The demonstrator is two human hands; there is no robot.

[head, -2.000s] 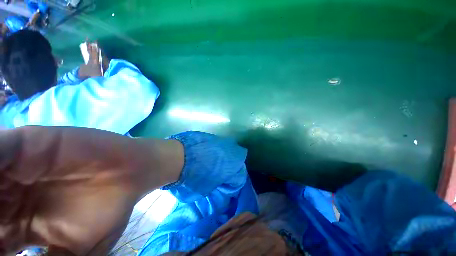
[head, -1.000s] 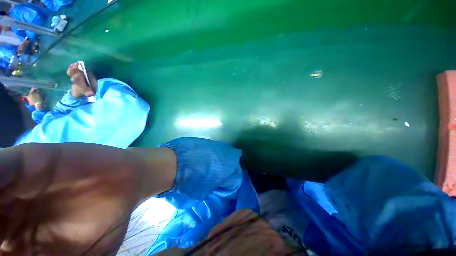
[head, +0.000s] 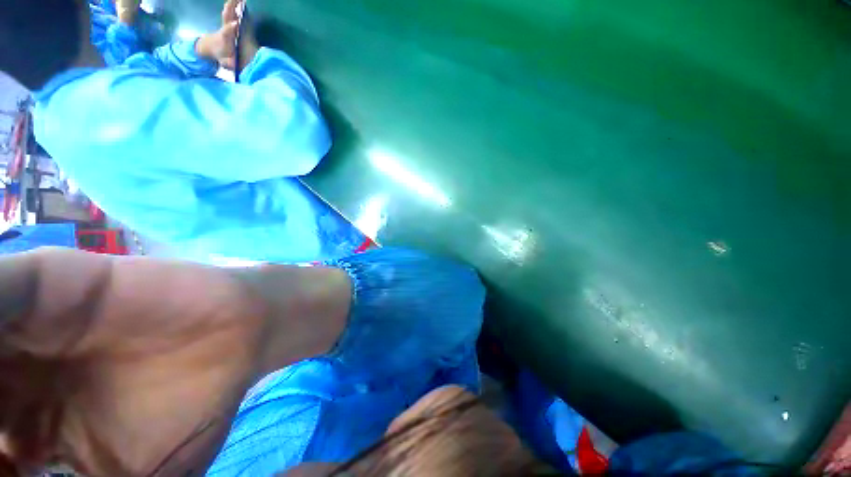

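Observation:
My left hand (head: 140, 349) is large, blurred and very near the camera at the left, palm side showing. Its fingers are cut off or unclear, so I cannot tell whether it holds anything. Its wrist ends in a blue elastic cuff (head: 411, 303). A blurred skin-coloured shape (head: 453, 433) with dark strands lies at the bottom edge; I cannot tell what it is. A blue sleeve (head: 686, 455) shows at the bottom right, with no clear right hand. The glossy green surface (head: 578, 177) lies in front of me.
A person in a light blue smock (head: 187, 130) sits at the left, leaning over the green surface, a hand (head: 222, 47) at a thin dark-edged item. A pink tray edge (head: 830, 452) is at the lower right corner. Small pale specks lie on the green surface.
The view has turned, so the green surface now slants down to the right. The neighbour appears larger and higher, the pink edge lower. My left hand stays near the camera.

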